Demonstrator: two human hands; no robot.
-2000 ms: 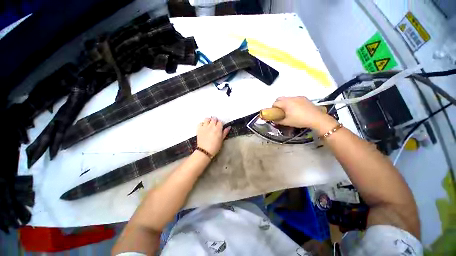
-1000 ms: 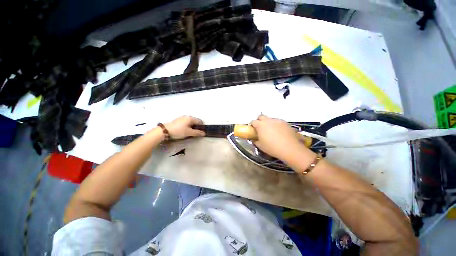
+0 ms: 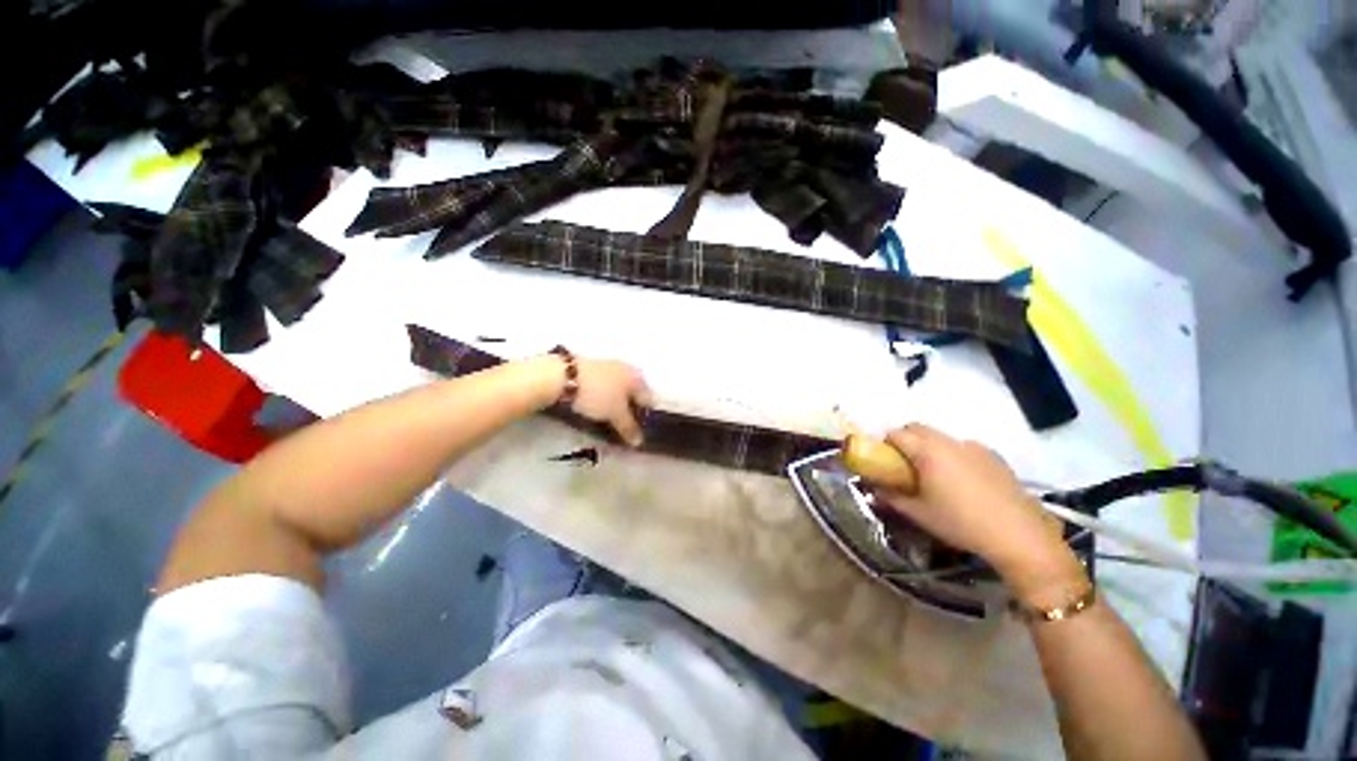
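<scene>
A long narrow dark plaid strip (image 3: 722,440) lies near the table's front edge, its slanted end at the left. My left hand (image 3: 607,399) presses on it with fingers at its surface, left of the iron. My right hand (image 3: 953,498) is closed around the tan wooden handle (image 3: 878,464) of the steam iron (image 3: 848,523). The iron's pointed tip faces left and rests at the strip; the iron and my right hand hide the strip's right part.
Beyond lie flat plaid strips (image 3: 759,280), with a black flat rectangle (image 3: 1033,384) and blue cord (image 3: 893,253) at their right end. A dark plaid heap (image 3: 804,141) covers the back and left. A black hose (image 3: 1146,483) trails right. A red bin (image 3: 194,390) stands lower left.
The view has turned and shifted between frames. My left hand has moved left along the strip from beside the iron, then lies nearer its middle-left. My right hand keeps hold of the iron on the strip.
</scene>
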